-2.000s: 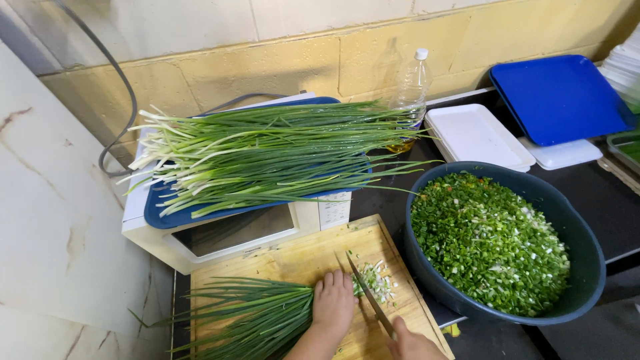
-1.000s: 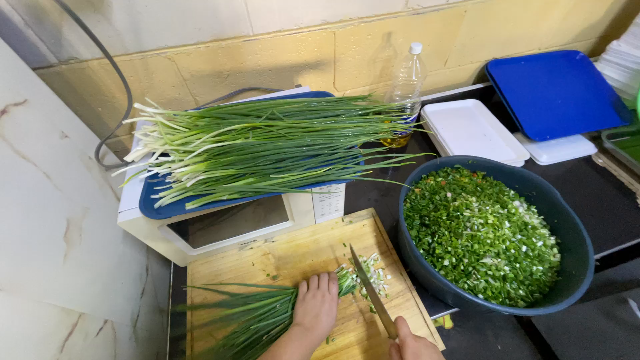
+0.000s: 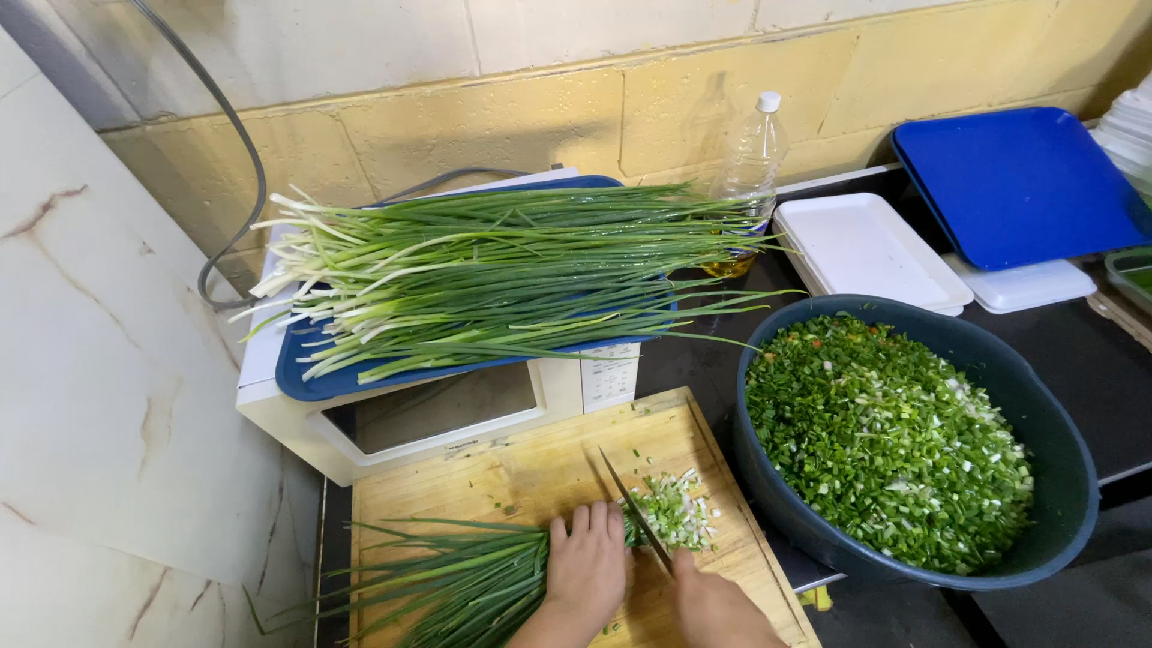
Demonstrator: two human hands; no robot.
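A bunch of green onions (image 3: 477,576) lies on a wooden cutting board (image 3: 522,472), its leaves fanning to the left. My left hand (image 3: 587,560) presses on the bunch near its cut end. My right hand (image 3: 715,605) grips a kitchen knife (image 3: 637,513) whose blade stands close beside my left fingers, at the cut end. Chopped green onion pieces (image 3: 677,511) lie just right of the blade. Many whole green onions (image 3: 504,270) rest on a blue tray (image 3: 315,382) on top of a white microwave (image 3: 558,387). A large dark tub (image 3: 1075,504) full of chopped greens (image 3: 882,450) stands right of the board.
Behind the tub are white trays (image 3: 873,247), a clear plastic bottle (image 3: 754,162) with some yellow liquid and a blue tray (image 3: 1026,184). Stacked white containers (image 3: 1125,130) stand at the far right. A marbled panel (image 3: 117,360) borders the left side; a grey cable (image 3: 243,117) hangs by the wall.
The pile of cut pieces beside the blade has grown a little. My left hand stays on the bunch and my right hand keeps the knife.
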